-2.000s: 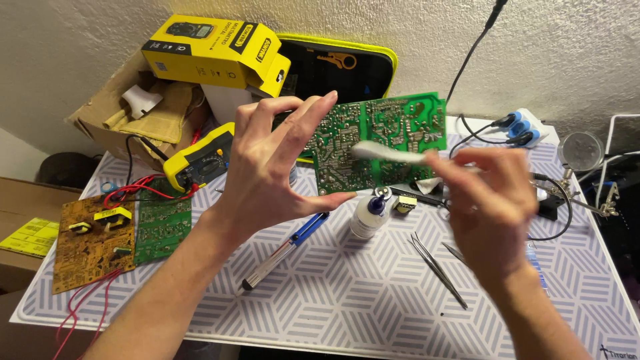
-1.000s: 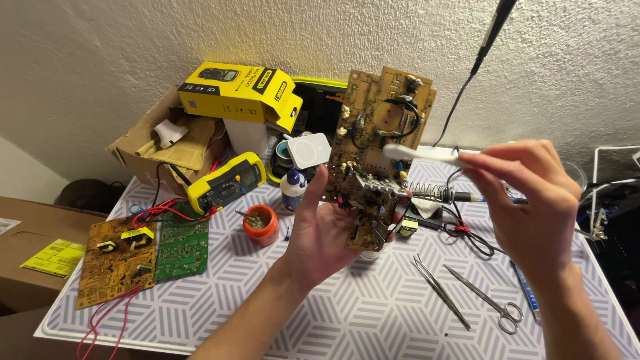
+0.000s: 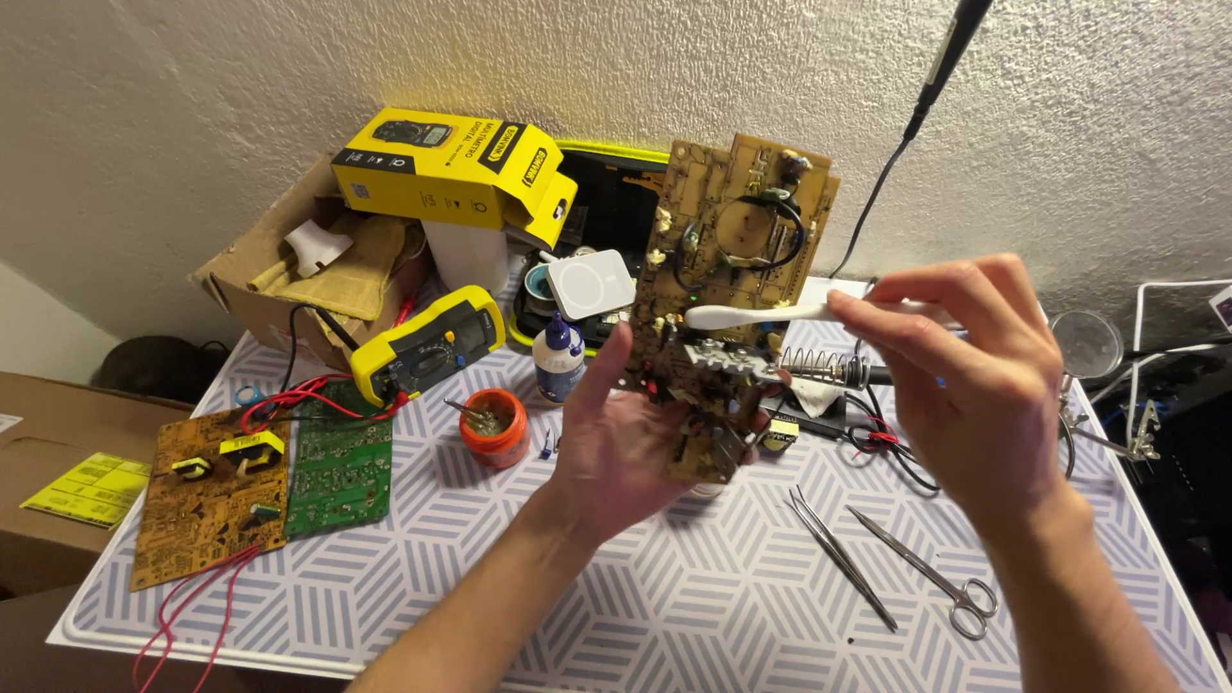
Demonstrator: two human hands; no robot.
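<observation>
My left hand (image 3: 626,452) grips a brown circuit board (image 3: 703,231) by its lower part and holds it upright, with the component side showing. On it are a black wire loop and a grey metal heatsink (image 3: 727,360). My right hand (image 3: 962,366) pinches a white toothbrush-like tool (image 3: 760,315) whose end lies over the middle of the board; its bristles cannot be seen. Behind the board and the right hand is a soldering iron's coiled holder (image 3: 826,368). Left of the left hand stand a small white bottle with a blue cap (image 3: 558,361) and an orange jar (image 3: 494,433).
Tweezers (image 3: 842,558) and scissors (image 3: 929,573) lie at the front right. A yellow multimeter (image 3: 428,346), a second brown board (image 3: 212,491) and a green board (image 3: 339,472) are at left. Behind them stand a cardboard box (image 3: 260,260) and a yellow multimeter box (image 3: 452,173).
Two seconds ago the held board showed its green solder side; now the brown component side faces me. My left hand has moved from the board's left edge to its lower part.
</observation>
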